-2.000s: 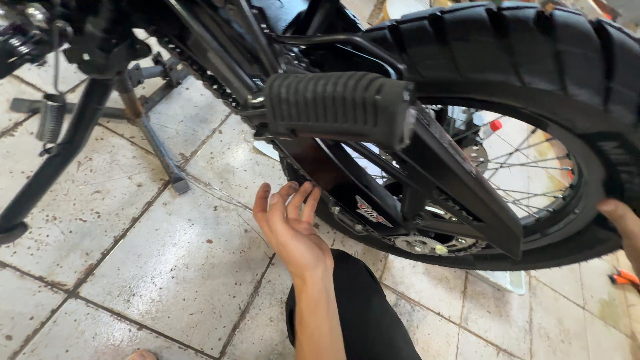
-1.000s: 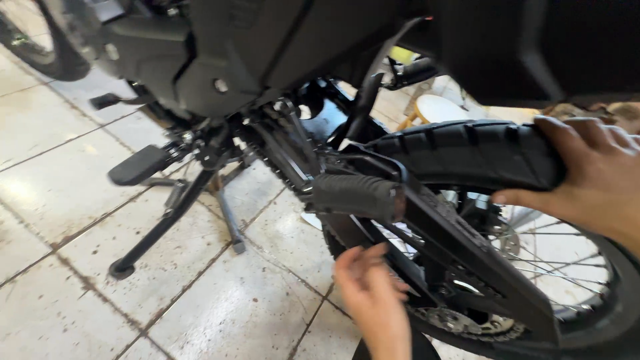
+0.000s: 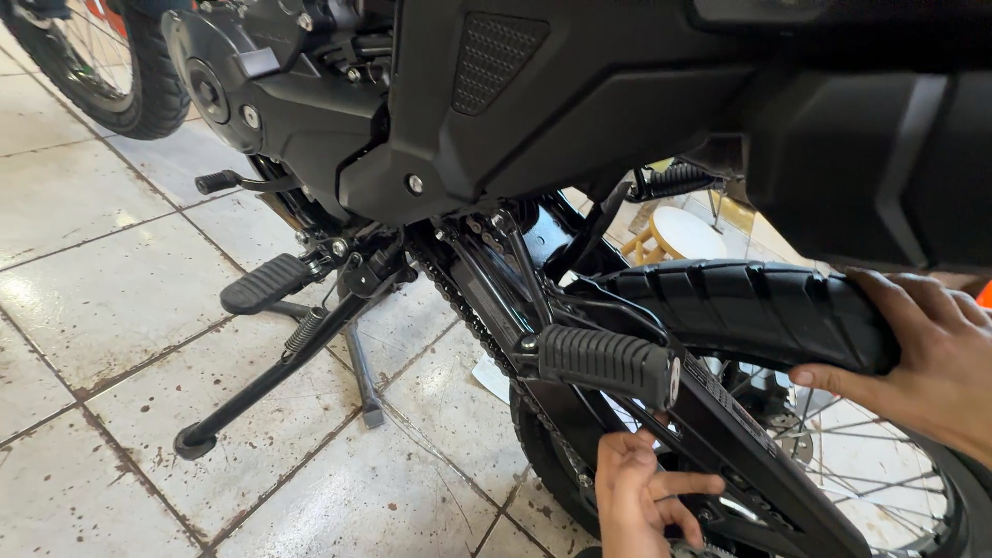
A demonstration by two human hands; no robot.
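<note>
My right hand rests on top of the motorcycle's rear tire, its thumb on the sidewall and its fingers over the tread. Low beside the swingarm is my left hand, below the ribbed rubber rear footpeg. Its fingers are bent and partly spread near the chain side of the wheel; whether the fingertips touch anything is hard to tell. The drive chain runs from the engine area down past my left hand. Behind the swingarm show the wheel's spokes.
The side stand reaches down at left, under the front footpeg. A metal stand leg meets the tiled floor. The gear shift lever sticks out ahead. A stool stands beyond, and another wheel is at upper left.
My right hand was at the tire's lower right edge two seconds ago and is now on top of the tire. The view has shifted to show more of the motorcycle's body.
</note>
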